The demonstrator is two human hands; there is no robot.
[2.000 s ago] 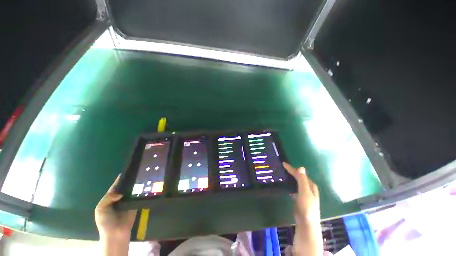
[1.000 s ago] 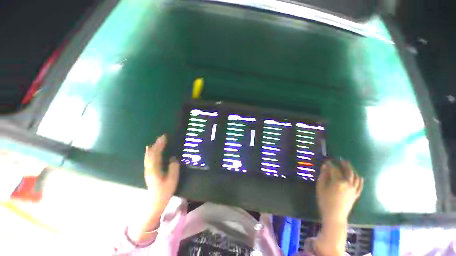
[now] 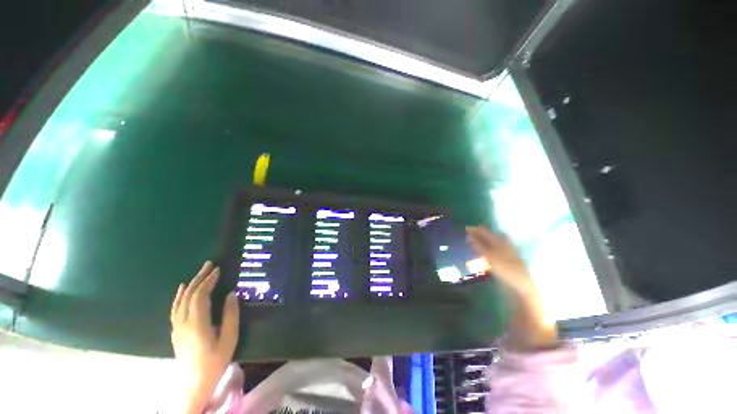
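The black phone tray (image 3: pixel 347 311) lies on the green mat with smartphones side by side in its slots. The three phones from the left, such as the leftmost (image 3: pixel 265 252), show black test menus with short green, white and purple lines. The rightmost phone (image 3: pixel 449 251) shows a dark home page with bright blocks at the bottom. My left hand (image 3: pixel 202 322) rests beside the tray's left end, fingers apart. My right hand (image 3: pixel 503 263) is over the tray's right end, its fingertips near the rightmost phone; contact cannot be told.
A yellow tape marker (image 3: pixel 262 169) is on the mat behind the tray's left end. A blue crate (image 3: pixel 422 383) with black slotted racks is below the bench edge. Dark panels and a metal frame (image 3: pixel 558 174) enclose the mat.
The rightmost phone has switched from a test menu to a home page. My right hand has moved over the tray's right end. Earlier, both hands held the tray's ends and the left two phones showed home pages.
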